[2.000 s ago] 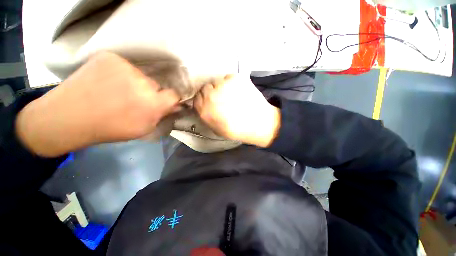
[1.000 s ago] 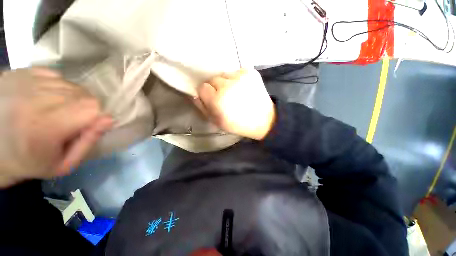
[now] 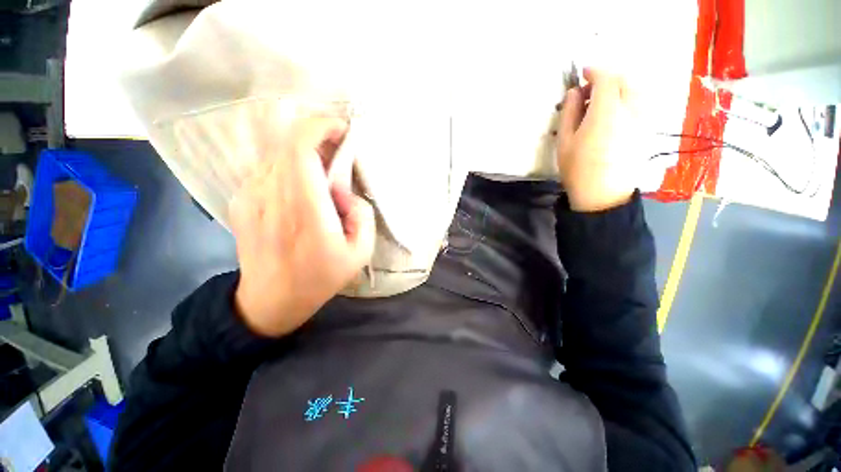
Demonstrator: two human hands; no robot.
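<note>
The large beige bag body (image 3: 406, 83) lies over the white table edge and my lap, its rounded lower edge on the dark apron. A stitched pocket panel (image 3: 198, 138) shows on its left part. My left hand (image 3: 300, 221) pinches the bag fabric at a fold, with thumb and fingers partly hiding the spot. My right hand (image 3: 598, 138) is on the table to the right of the bag, fingers closed around small dark thread snips (image 3: 573, 79) with the points showing above the fingers. The rest of the snips is hidden by the hand.
The white table edge carries red tape (image 3: 692, 138). A thin black cord (image 3: 765, 153) lies across the tape at right. A blue crate (image 3: 83, 221) with a brown piece inside stands on the floor at left. A pale frame (image 3: 78, 369) is at lower left. Yellow lines mark the grey floor.
My right hand has let go of the bag and moved right to the snips, which lay on the table before. My left hand has moved back right onto the bag fabric.
</note>
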